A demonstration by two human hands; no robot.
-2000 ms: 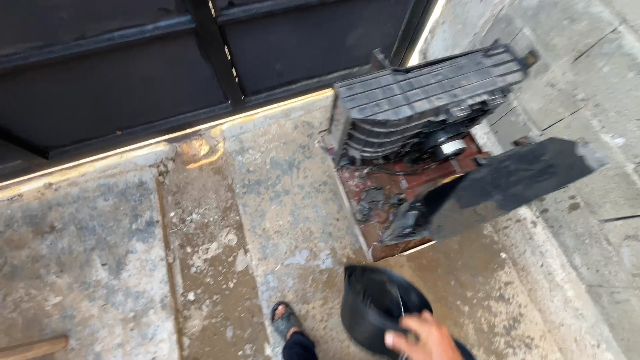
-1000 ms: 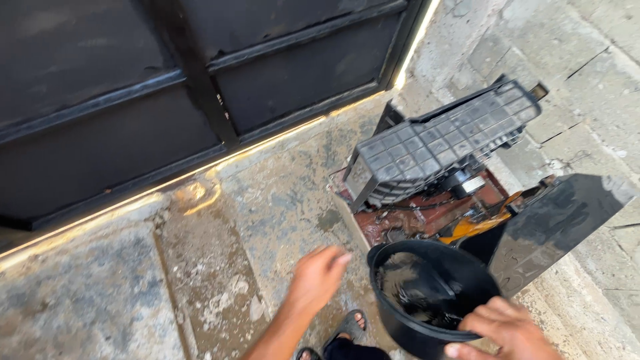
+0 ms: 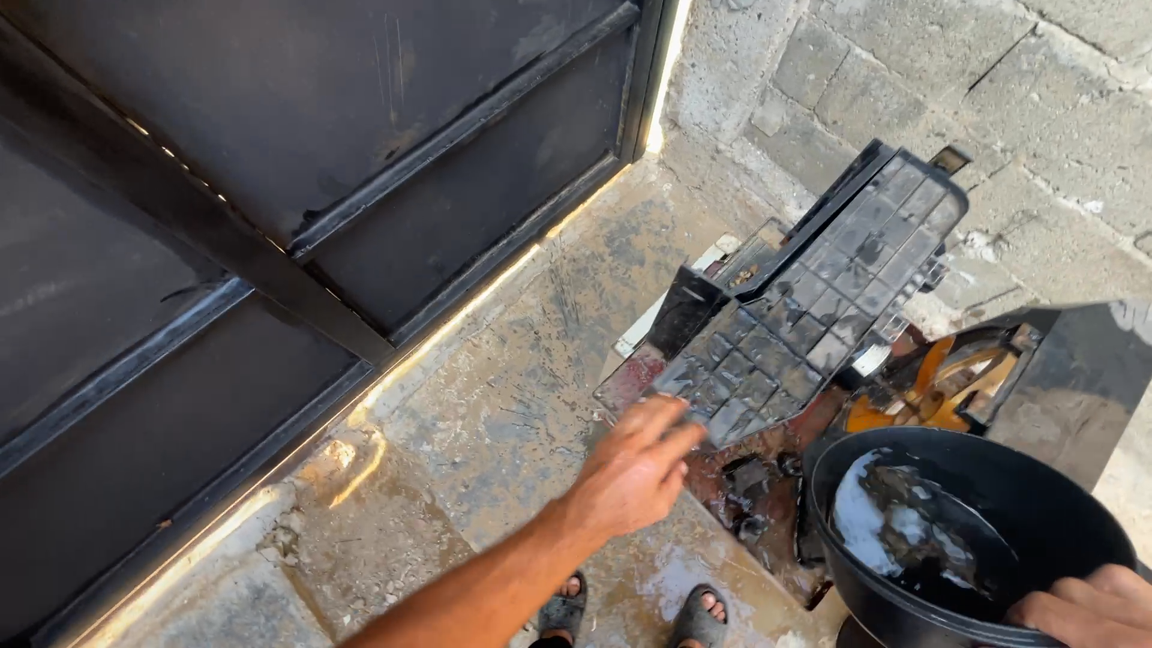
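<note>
My right hand (image 3: 1084, 607) grips the near right rim of a black bucket (image 3: 967, 531) with some water in it. My left hand (image 3: 643, 468) reaches to the near left end of a black ribbed plastic housing (image 3: 810, 306); its fingertips are at the edge, and whether they grip it cannot be told. The housing stands tilted on a wet reddish-brown base (image 3: 756, 486) with dark loose pieces on it. To its right an orange fan (image 3: 927, 387) sits against a dark flat panel (image 3: 1080, 396).
A dark metal gate (image 3: 468, 189) borders the left side, with light along its lower edge. A concrete block wall (image 3: 1017, 153) rises at the upper right. My sandalled feet (image 3: 702, 616) stand on the wet, rough concrete floor (image 3: 531, 387).
My left hand came into view and has moved to the housing's end. The bucket, in my right hand, has moved right, beside the fan. The view has shifted closer to the housing.
</note>
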